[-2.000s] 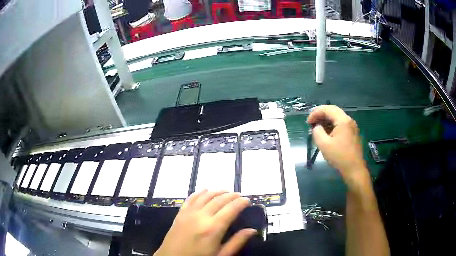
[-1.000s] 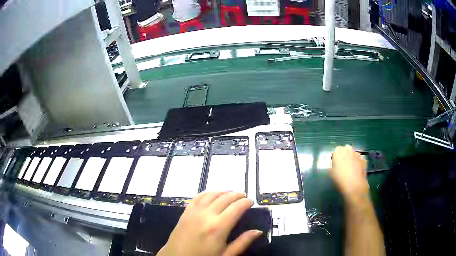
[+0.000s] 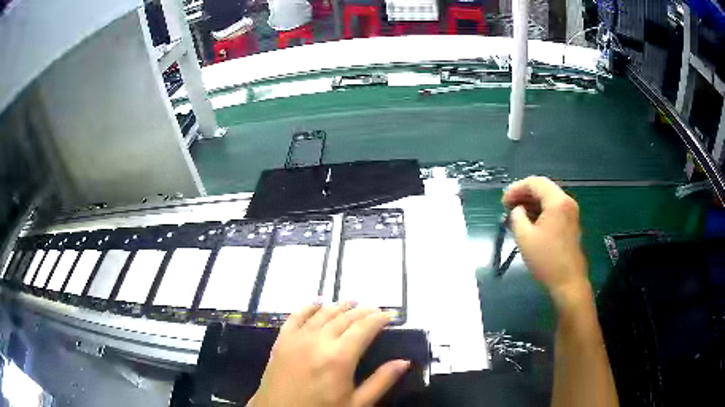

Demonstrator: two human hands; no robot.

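Black phone middle frames (image 3: 371, 272) with pale windows lie side by side in a row; a narrow gap separates the rightmost from its neighbour. My left hand (image 3: 326, 354) is bent over a dark, glossy phone-shaped stack (image 3: 401, 350) at the near edge of the row, fingertips by the frames' lower ends, thumb across the stack. My right hand (image 3: 548, 230) is raised over the green belt, pinching a thin dark frame (image 3: 501, 248) seen nearly edge-on. My fingers hide its upper end.
A white plate (image 3: 445, 278) continues right of the row. A flat black mat (image 3: 370, 184) lies behind it. Loose frames (image 3: 306, 149) lie on the green belt (image 3: 421, 139). Clear scrap (image 3: 513, 346) lies beside the plate. Black trays (image 3: 668, 318) are at right, a grey cabinet (image 3: 103, 103) at left.
The row has shifted left and the gap at its right end is narrower. My right hand has come up from low over the belt and now shows a thin frame. My left hand has barely moved.
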